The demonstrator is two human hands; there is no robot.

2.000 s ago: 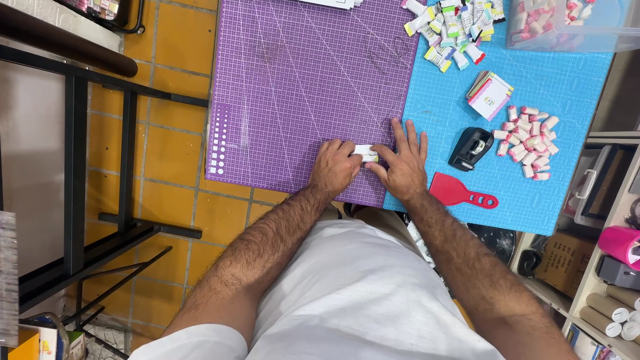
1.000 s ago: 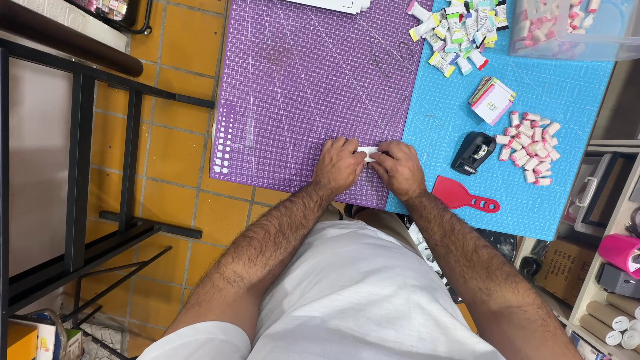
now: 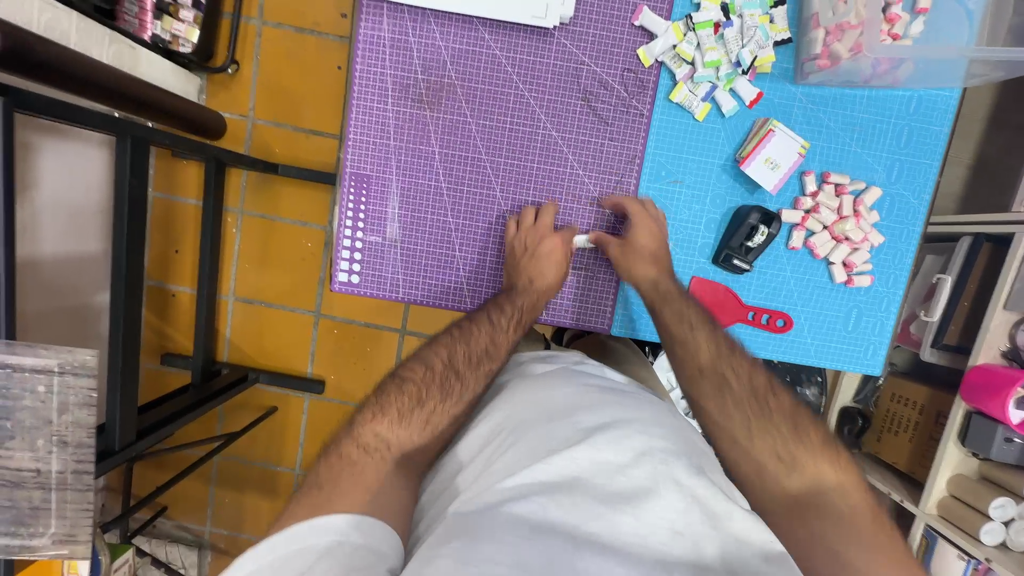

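A small white wrapped roll [image 3: 582, 241] lies on the purple cutting mat [image 3: 448, 160] near its front right part. My left hand [image 3: 541, 250] is at the roll's left end, its fingertips against it. On the other side, my right hand [image 3: 638, 242] has its thumb at the roll's right end and its fingers spread above. A black tape dispenser [image 3: 746, 238] stands to the right on the blue cutting mat [image 3: 688, 168], with a red plastic scraper [image 3: 740, 308] below it. Whether either hand grips the roll firmly is unclear.
On the blue mat are a stack of printed paper cards [image 3: 773, 160], a pile of pink-and-white rolls [image 3: 836, 224], many small wrapped sweets [image 3: 720, 48] and a clear plastic bin [image 3: 920, 72]. White sheets [image 3: 512, 10] lie at the purple mat's far edge. A black metal frame [image 3: 124, 280] stands left.
Both hands were close together around the small white piece; now my right hand's fingers have spread and lifted apart, and more of the rolled piece shows between the hands.
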